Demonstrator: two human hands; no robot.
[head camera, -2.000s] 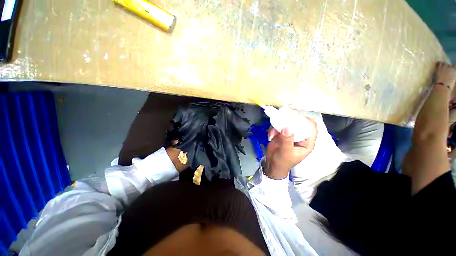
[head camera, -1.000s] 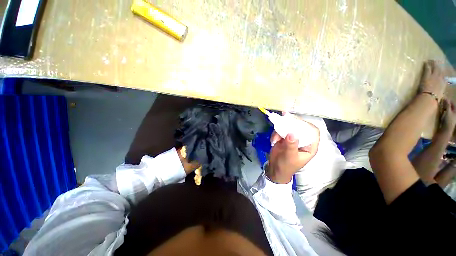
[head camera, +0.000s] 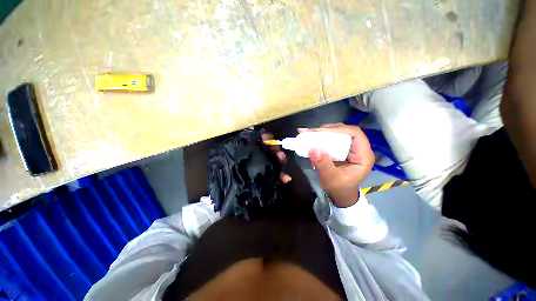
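The black ruffled ornament (head camera: 244, 173) is over my lap, just below the table's front edge. My left hand (head camera: 281, 161) is mostly hidden behind it; only its fingertips show at the ornament's right side, so it holds the piece from behind. My right hand (head camera: 347, 167) is shut on the white glue bottle (head camera: 326, 144), held sideways with its yellow tip pointing left. The tip is at the ornament's upper right side, by my left fingertips. Whether it touches the ornament I cannot tell.
On the tan worktable (head camera: 235, 53) lie a yellow lighter (head camera: 124, 83) and a black smartphone (head camera: 30, 129). A blue ribbed crate (head camera: 82, 235) stands below the table at the left. Another person in light trousers and a black top (head camera: 491, 200) sits close at the right.
The view has turned. The glue bottle has come left and level, its tip now at the ornament. My left fingertips now show at the ornament's right side, and the tan-gold ends no longer show.
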